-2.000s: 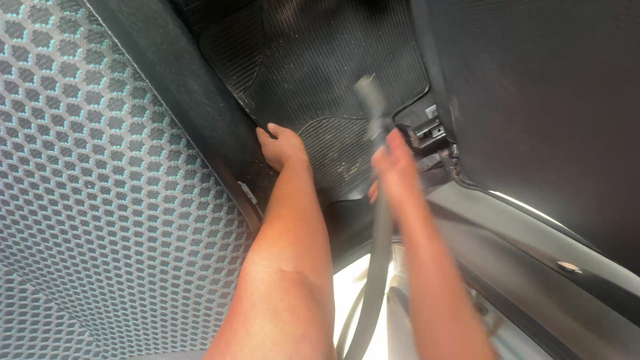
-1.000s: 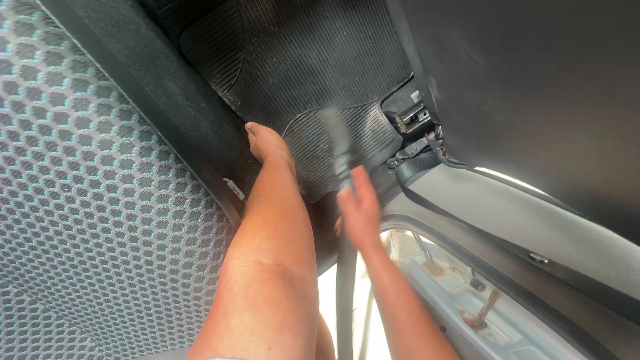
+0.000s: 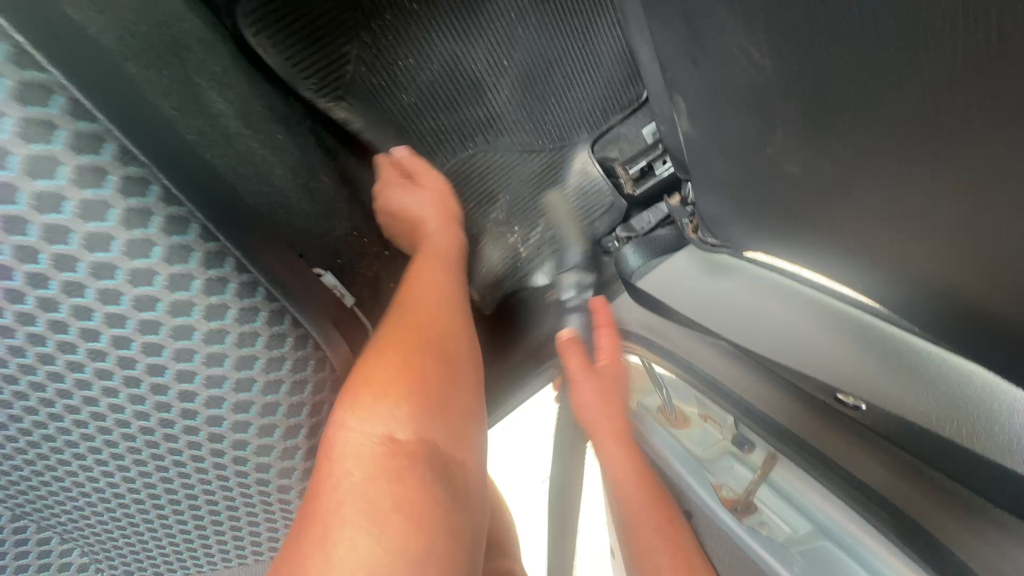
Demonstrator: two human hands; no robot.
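My right hand [image 3: 594, 368] is closed round a grey vacuum cleaner hose [image 3: 566, 472] just below its blurred nozzle [image 3: 570, 240]. That nozzle is over the near part of a ribbed black rubber floor mat [image 3: 496, 72], which is dusty with light specks. My left hand [image 3: 418, 200] grips the mat's left edge, and its near corner is lifted and bent. Under and beside the mat shows dark car carpet [image 3: 352, 240] with small crumbs.
A seat with patterned grey and light-blue fabric [image 3: 136, 336] fills the left. At the right are a dark seat back [image 3: 840, 120], a metal bracket [image 3: 646, 170], a black seat belt [image 3: 672, 312] and a door frame [image 3: 720, 456] with rusty spots. A small white connector [image 3: 336, 286] lies by the seat base.
The mat's near corner, flatter two seconds ago, is now raised off the floor by my left hand. My right hand and the nozzle have moved nearer the mat's near edge.
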